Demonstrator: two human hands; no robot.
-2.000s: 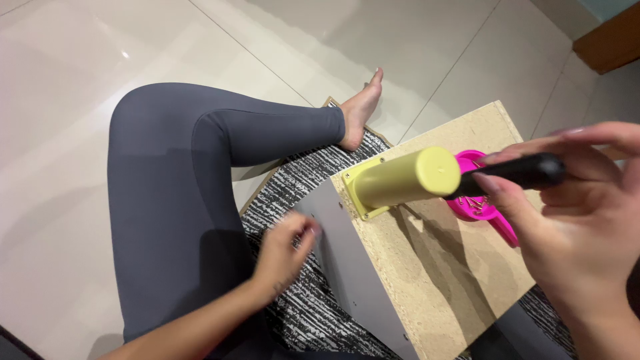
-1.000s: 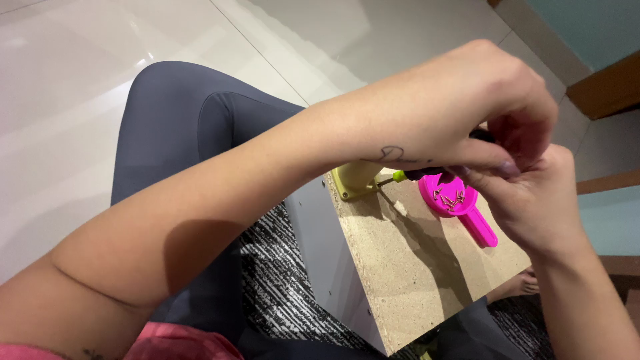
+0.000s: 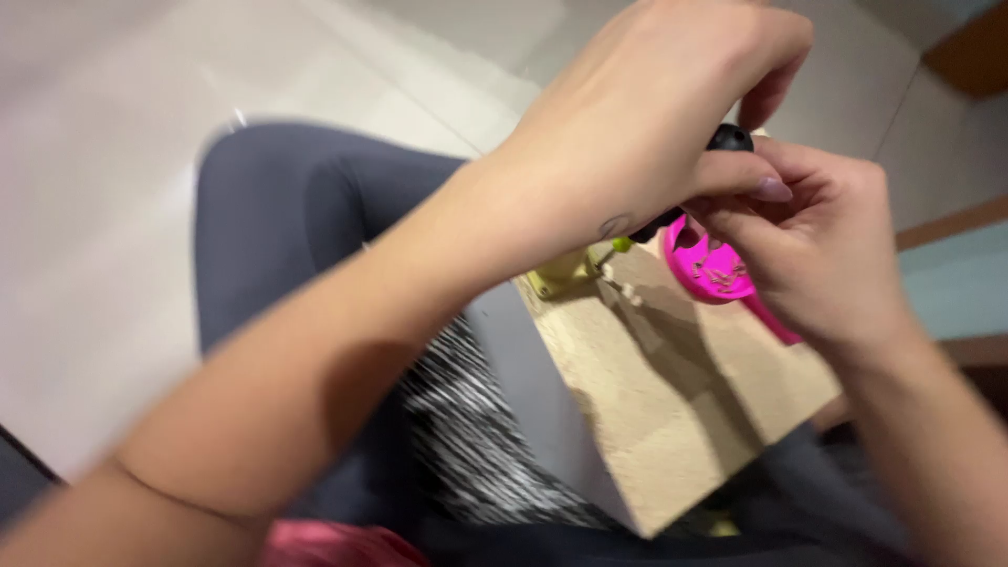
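Observation:
Both of my hands meet at the black handle of a screwdriver (image 3: 731, 138), which points down and left toward a yellow furniture leg (image 3: 563, 276) on the particleboard panel (image 3: 677, 378). My left hand (image 3: 709, 102) reaches across from the left with its fingers around the handle, its thumb near my other hand. My right hand (image 3: 819, 228) pinches around the tool from the right. The shaft is mostly hidden, with a bright green part showing near the leg's base plate. A pink measuring cup (image 3: 709, 268) holding several small screws lies on the board beneath the hands.
A grey panel face (image 3: 535, 394) forms the board's left side. Below it lies a black-and-white rug (image 3: 472, 425). My bent leg (image 3: 276, 236) in dark leggings is at the left, over pale floor tiles (image 3: 102, 197). Wooden furniture (image 3: 972, 51) stands at the upper right.
My left hand, beside the board's grey side two seconds ago, has come across to the screwdriver and my right hand. The screwdriver has tilted from roughly level to slanting down and left.

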